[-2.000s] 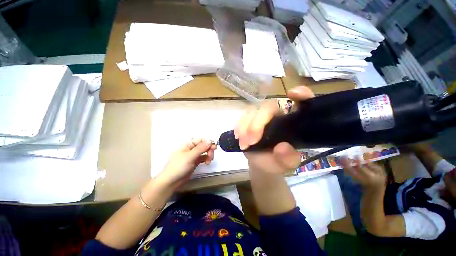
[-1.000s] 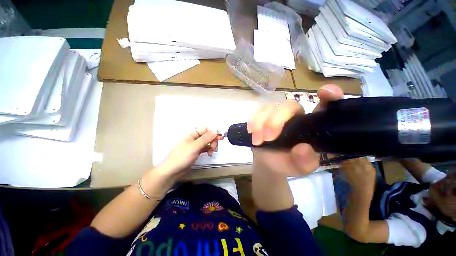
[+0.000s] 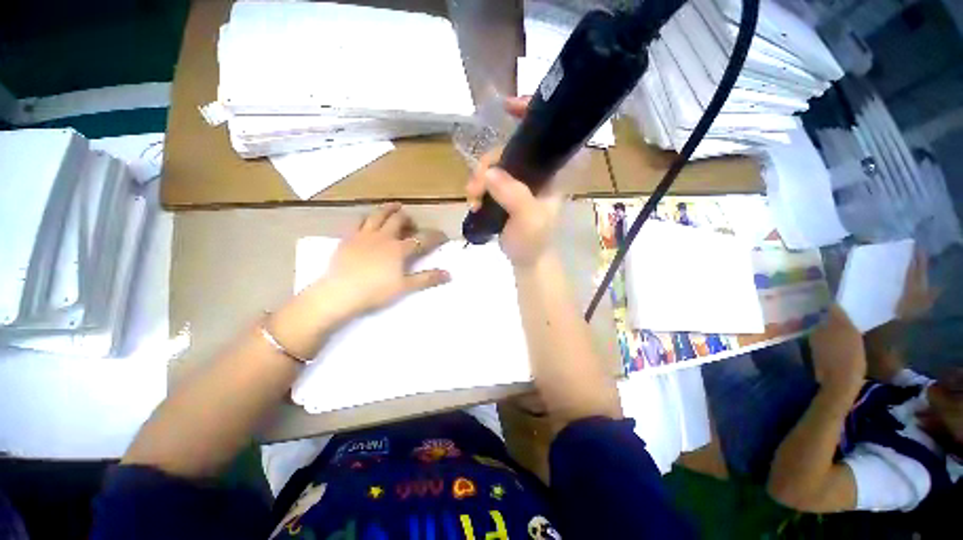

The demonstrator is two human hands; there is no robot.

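A white panel (image 3: 444,327) lies on the tan bench top in front of me. My left hand (image 3: 382,258) rests on its upper left part with fingers spread. My right hand (image 3: 517,206) is closed around the black electric screwdriver (image 3: 576,100), which is tilted with its nose down. The thin bit shows at the nose, near the panel's far edge; I cannot tell whether it touches. No screw can be made out.
A panel stack (image 3: 343,69) stands on far cardboard, a paper sheet (image 3: 333,167) under it. A clear bag (image 3: 480,132) is beside it. More stacks stand at left (image 3: 37,227) and far right (image 3: 729,79). A white panel (image 3: 692,280) lies on a colourful sheet. A person sits at right.
The screwdriver has swung from nearly level to steeply tilted. My left hand has left the bit and opened onto the panel. The panel now lies askew. The neighbour holds a white piece.
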